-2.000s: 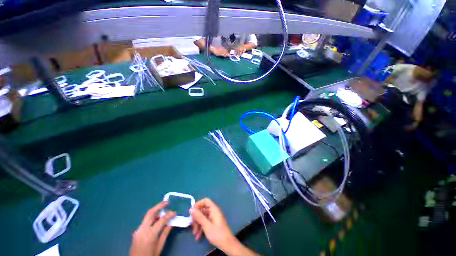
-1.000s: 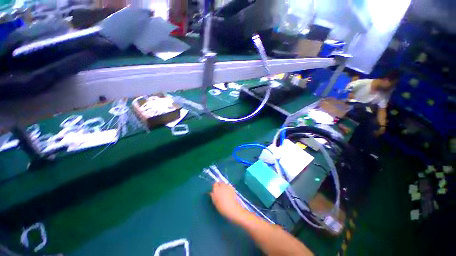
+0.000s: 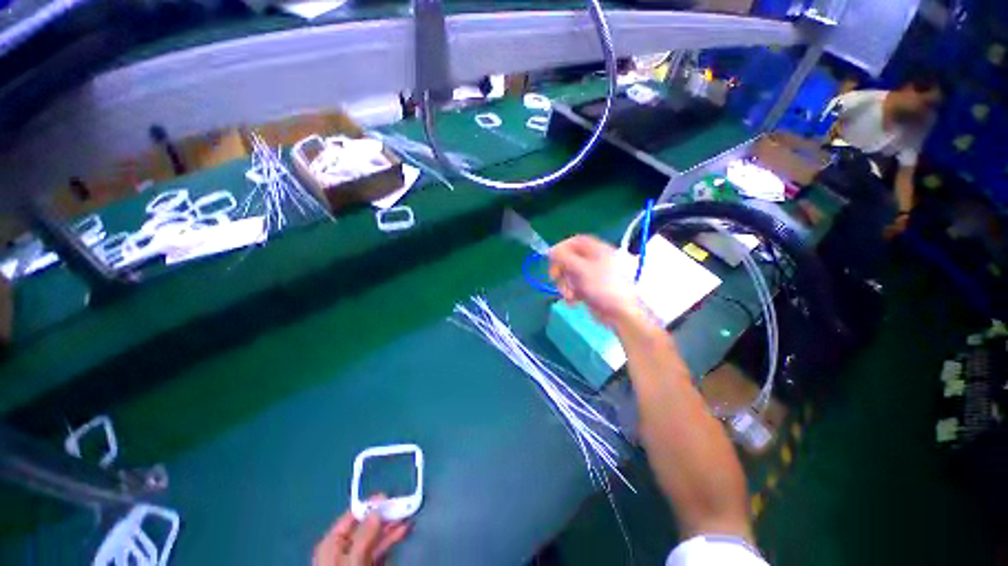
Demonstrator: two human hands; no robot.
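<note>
My left hand (image 3: 363, 540) is at the bottom edge, partly cut off. Its fingers grip the lower edge of a white plastic frame (image 3: 356, 478), a rounded ring with a large opening. My right hand (image 3: 586, 274) is raised in front of the teal-green box (image 3: 579, 338). A thin, pale grey, wedge-like piece (image 3: 524, 232) sticks out from its fingertips; what it is cannot be told. A wire bundle (image 3: 544, 378) of long white strands lies on the green mat between the frame and the box.
Overlapping white frames (image 3: 137, 542) lie at the lower left, by a metal post. A blue tube and grey cables surround the box. On the bench opposite are a cardboard box (image 3: 345, 177) of white frames and more loose frames. A person (image 3: 884, 127) is at the upper right.
My right hand has moved from the wire bundle up and right to the box, now with the pale piece. My left hand has come back into view, gripping the frame. The camera view has shifted.
</note>
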